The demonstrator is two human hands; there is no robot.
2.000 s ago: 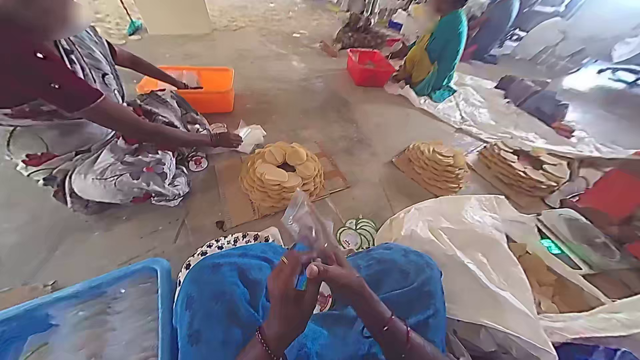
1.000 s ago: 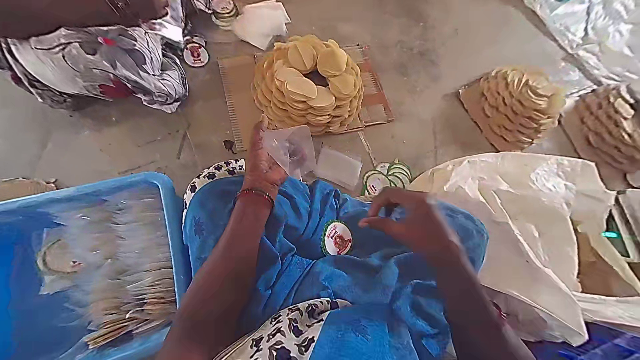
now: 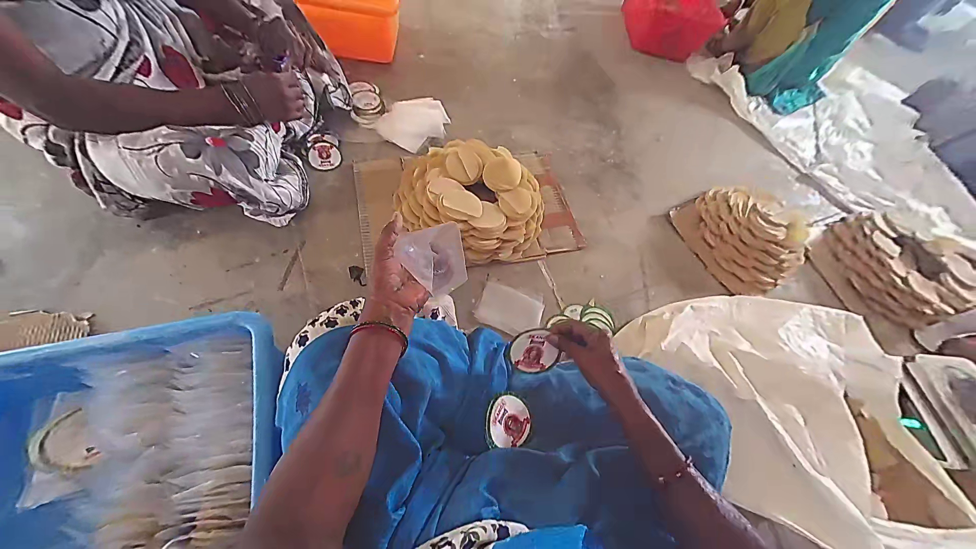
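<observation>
My left hand holds a clear plastic bag, its mouth spread, just in front of a ring-shaped stack of thin tan discs on cardboard. Between the fingertips of my right hand is a round printed label, held above my lap. A second round label lies on the blue cloth over my lap. Several more green-edged labels rest on the floor just beyond my right hand. A pile of flat clear bags lies on the floor between my hands.
A blue crate with filled clear bags stands at left. Another person sits at upper left, near labels and white sheets. Orange and red tubs stand farther back. More disc stacks, a cream sheet and a scale are at right.
Since one second ago, my right hand has taken hold of a round label. My left hand still holds the bag. Two seconds ago both hands were together at the bag. The view has shifted.
</observation>
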